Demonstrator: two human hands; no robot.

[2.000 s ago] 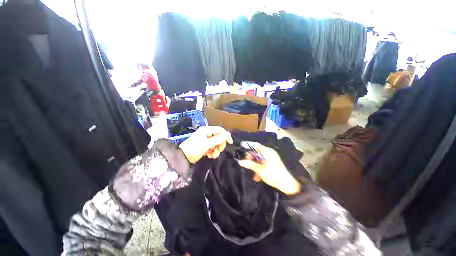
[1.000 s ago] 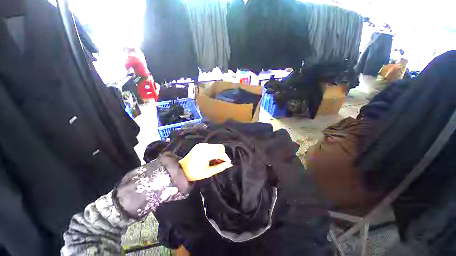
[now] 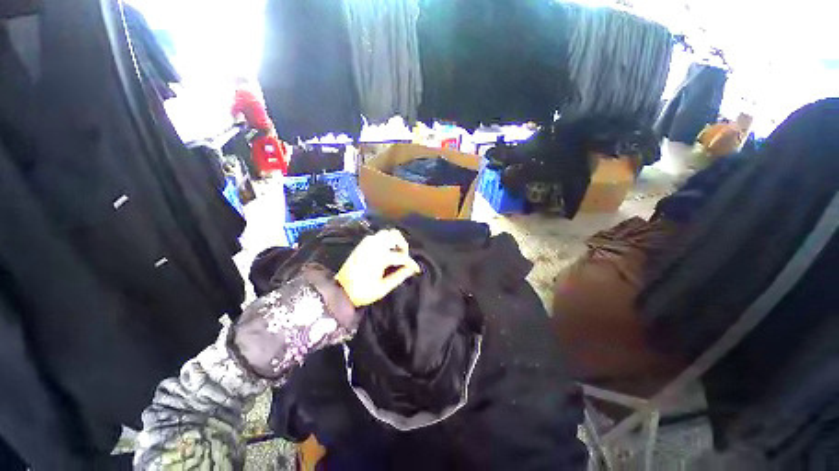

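Note:
A dark garment [image 3: 419,322] lies bunched on a heap of black and navy cloth [image 3: 524,368] in front of me. A pale curved edging [image 3: 405,423] runs around the near side of its opening. My left hand [image 3: 377,269] pinches the garment's far upper part between thumb and fingers. Its cuff is dark with pale flowers. My right hand is out of the picture. No needle or thread can be made out.
Black coats [image 3: 101,239] hang close at left. Ahead stand a blue basket [image 3: 317,204] and an open cardboard box [image 3: 419,189], with dark and grey garments hanging behind. A brown bundle [image 3: 607,308], a metal frame and a dark garment pile are at right.
My right hand was at the garment two seconds ago and has left the picture. My left hand stays pinched at the cloth, now slightly higher in view. The garment's opening shows a little further left.

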